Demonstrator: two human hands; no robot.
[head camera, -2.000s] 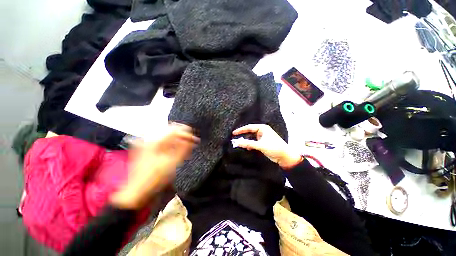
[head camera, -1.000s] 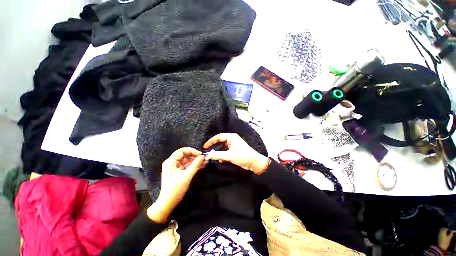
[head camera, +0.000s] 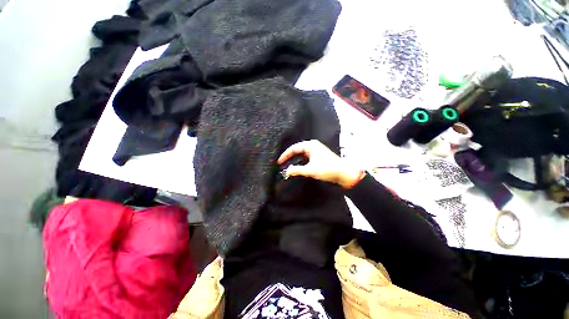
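The dark grey-black nubby jacket (head camera: 243, 143) lies over my lap and the table's near edge. My right hand (head camera: 315, 163) comes in from the right and pinches the jacket at an inner edge, with thumb and index finger nearly together. A tiny pale spot shows at the fingertips, too small to name. A needle or thread cannot be made out. My left hand is not in view.
Another dark garment (head camera: 262, 34) lies on the white table beyond. A phone (head camera: 360, 96), black thread cones (head camera: 424, 124), a metal flask (head camera: 483, 78), a black bag (head camera: 524, 118) and a tape roll (head camera: 506, 228) are to the right. A pink-red coat (head camera: 118, 255) is at lower left.
My left hand, blurred at first and then meeting my right hand at the cloth, is now out of view. My right hand stays at the jacket. The camera view has shifted.
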